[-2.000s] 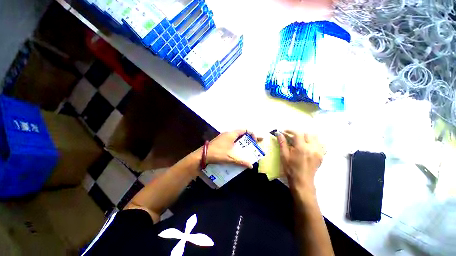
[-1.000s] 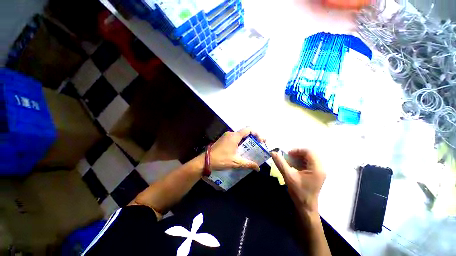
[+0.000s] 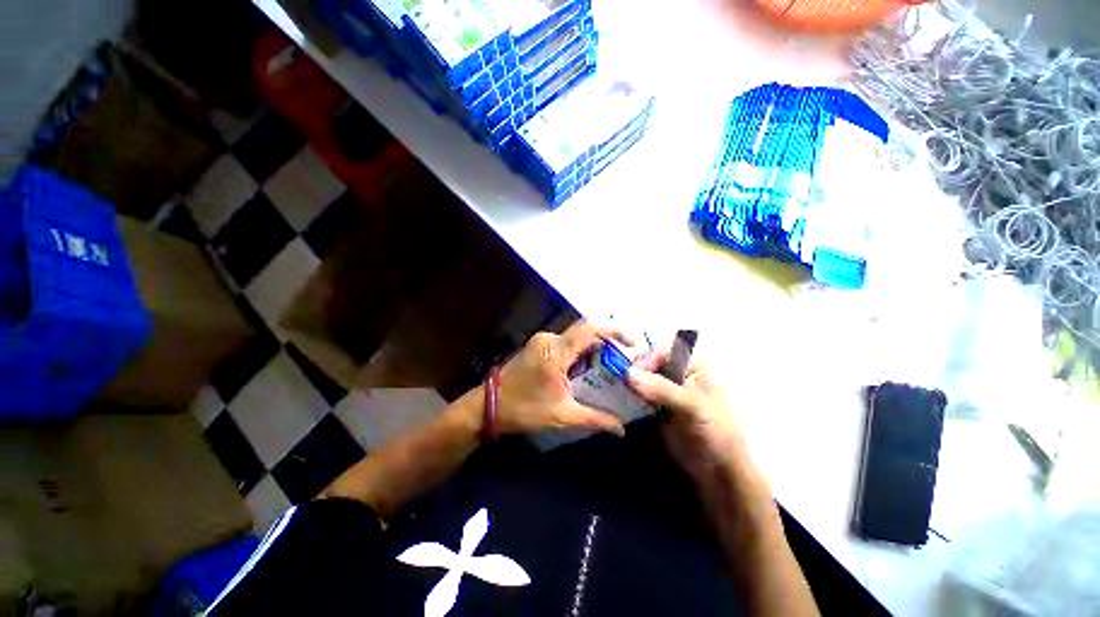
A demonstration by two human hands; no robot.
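A small blue-and-white retail box (image 3: 594, 388) is over my lap at the table's edge. My left hand (image 3: 543, 388) holds it, fingers over its far side and thumb on its near face. My right hand (image 3: 685, 407) is at the box's blue right end, with the thumb and index finger against it. A short dark flat strip, perhaps a blade (image 3: 683, 352), sticks up from the right hand's fingers. The box's lower part is partly hidden by my left hand.
Filled boxes (image 3: 583, 135) stand stacked at the table's far left edge. Fanned blue box blanks (image 3: 772, 175) lie mid-table. A grey-white cable pile (image 3: 1025, 169) is at right, a black smartphone (image 3: 901, 463) nearer. An orange basket (image 3: 832, 12) is at top. A blue crate (image 3: 75, 289) and cartons (image 3: 181, 325) are on the floor.
My right hand has closed in on the box's end, and the dark strip now points up from its fingers. The box is turned, showing a blue end. The yellow sheet by the hands no longer shows.
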